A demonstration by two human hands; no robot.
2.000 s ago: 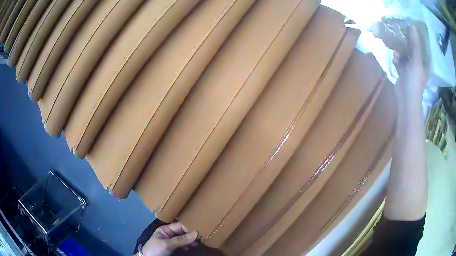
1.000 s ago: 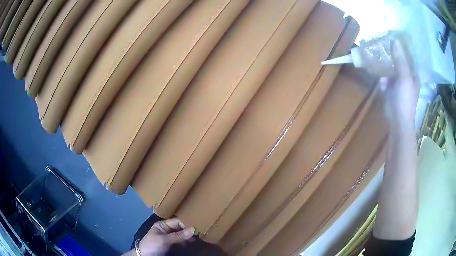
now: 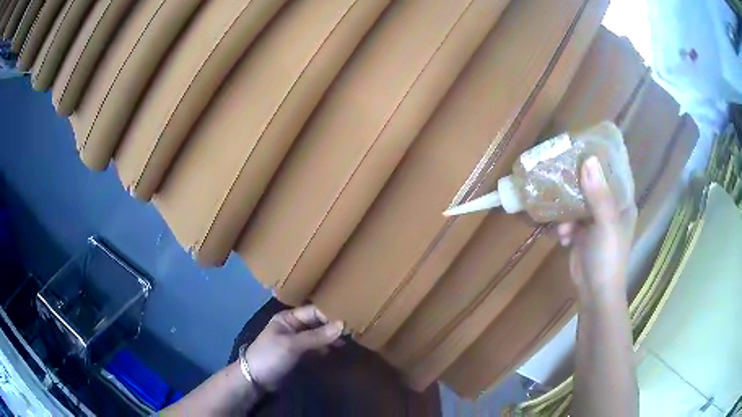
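Tan leather panels (image 3: 358, 163) overlap in a wide row, each with a dark line along it. My right hand (image 3: 600, 228) holds a clear squeeze bottle (image 3: 561, 175) with amber contents and a pale label. Its white nozzle points left, the tip at or just above a shiny glue line (image 3: 488, 159) on a panel right of centre. I cannot tell if it touches. My left hand (image 3: 289, 346) pinches the near lower end of that panel between thumb and fingers. Part of the glue line to the right is hidden behind the bottle.
Yellow strips (image 3: 679, 273) and a pale yellow-green sheet (image 3: 700, 309) lie at the right. White sheeting (image 3: 691, 57) is at the upper right. A metal-framed rack (image 3: 93, 297) and a blue object (image 3: 138, 379) stand on the blue-grey floor (image 3: 122, 220) at lower left.
My right hand has brought the bottle from the panel's far end down and left towards the middle. My left hand still pinches the near end. The whole view has shifted somewhat.
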